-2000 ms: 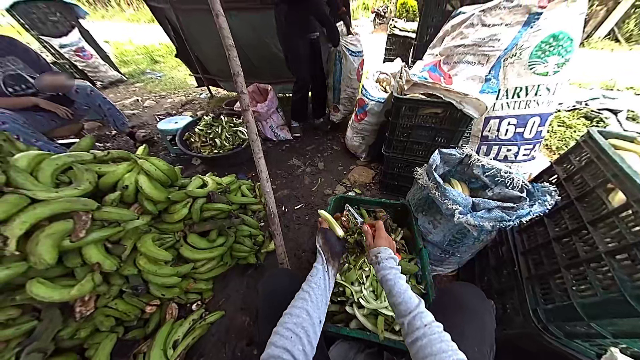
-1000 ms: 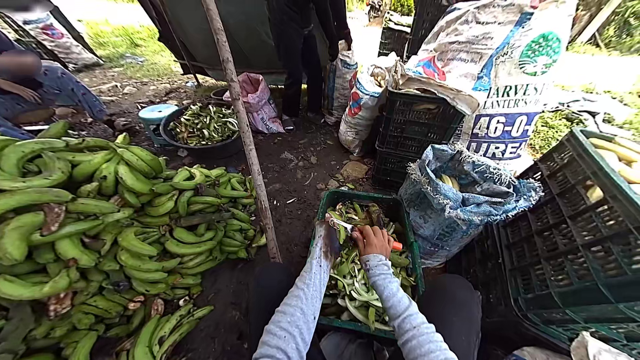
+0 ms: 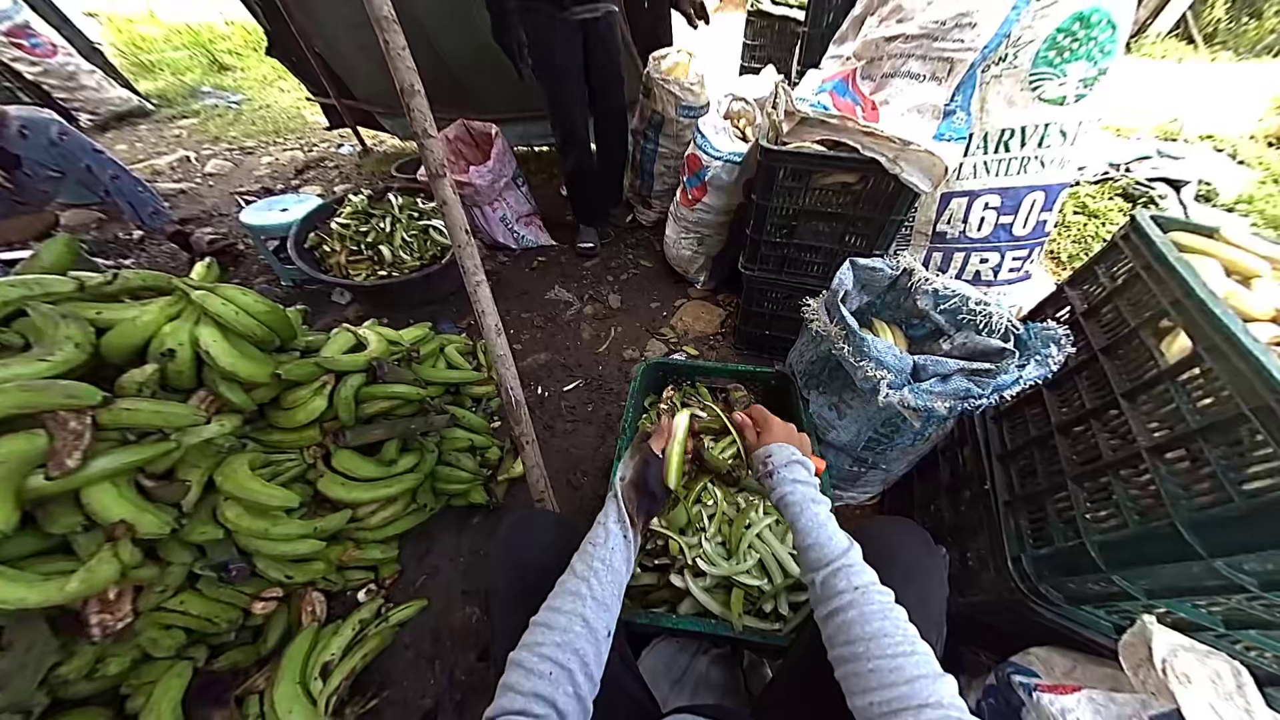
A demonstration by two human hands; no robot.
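Note:
My left hand holds a partly peeled green banana upright over a green plastic crate. Close by on the right, my right hand is closed on a knife, whose orange handle shows beside the palm; its blade cannot be made out. A thin strip of peel curves between the two hands. Green and pale banana peels fill the crate beneath them. A big heap of unpeeled green bananas lies on the ground to the left.
A wooden pole slants between heap and crate. An open blue woven sack stands right of the crate, near a black crate with peeled bananas. Further off are a basin of peels, a pink sack and a standing person.
Two seconds ago my left hand held a pale banana higher up. One second ago my hands were close together over the crate; now a greener, partly peeled banana shows in my left hand.

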